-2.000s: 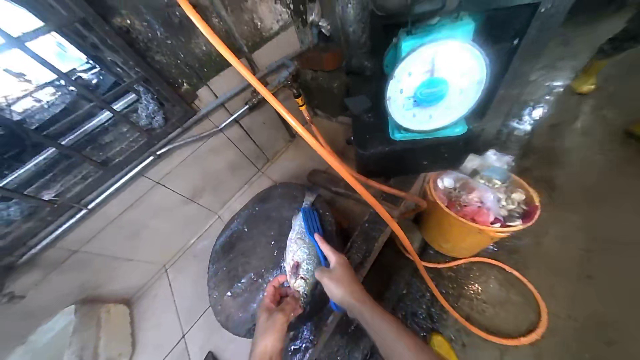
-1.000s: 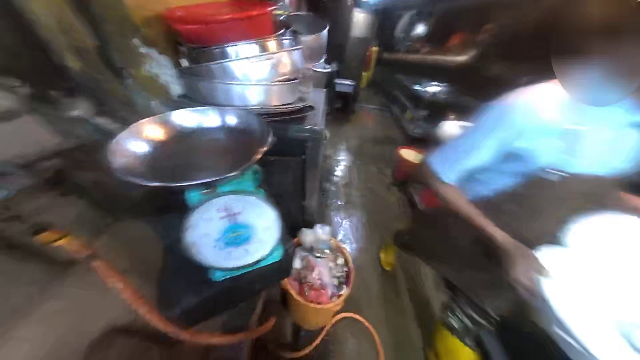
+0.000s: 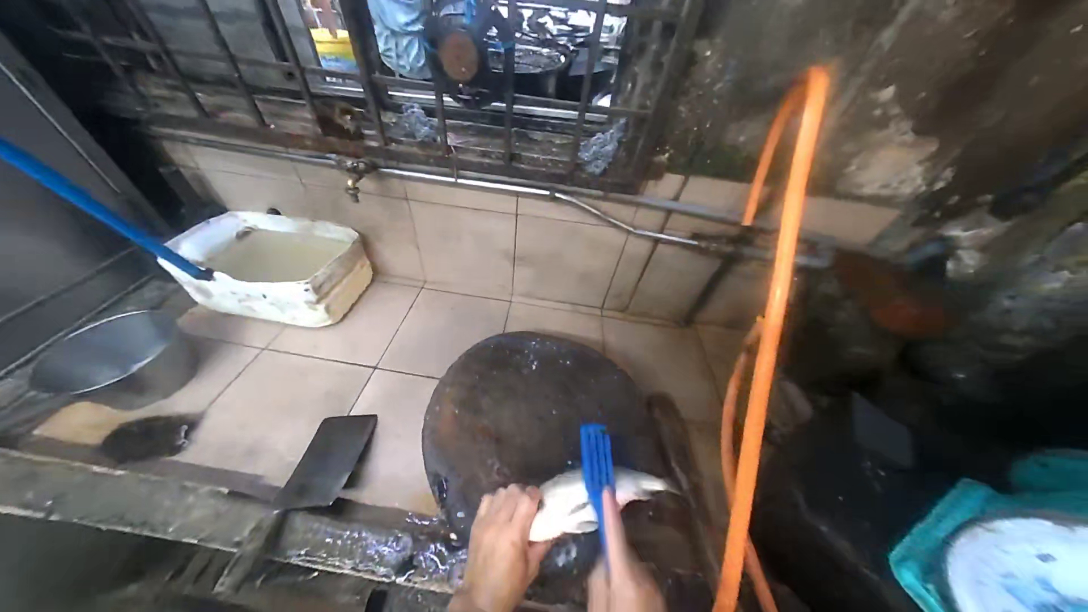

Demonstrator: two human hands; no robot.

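A whole fish [image 3: 565, 507], its pale side showing, lies on a round dark chopping block [image 3: 531, 391] with its tail to the right. My left hand [image 3: 503, 537] grips the fish at its left end. In my right hand [image 3: 622, 568] is a blue fish scaler [image 3: 597, 459], whose ridged head rests across the fish's body near the tail. The lower part of the scaler's handle is hidden by my fingers.
A cleaver [image 3: 327, 463] lies left of the block. Farther left stand a metal pot [image 3: 115, 357] and a white water-filled tub [image 3: 255, 293]. An orange hose [image 3: 772, 357] hangs at the right, near a teal scale [image 3: 935, 518]. A barred window [image 3: 442, 102] is behind.
The view has swung widely, from a co-worker and the scale back to the block. The fish lay lengthwise in view two seconds ago and now lies crosswise, with its pale side showing.
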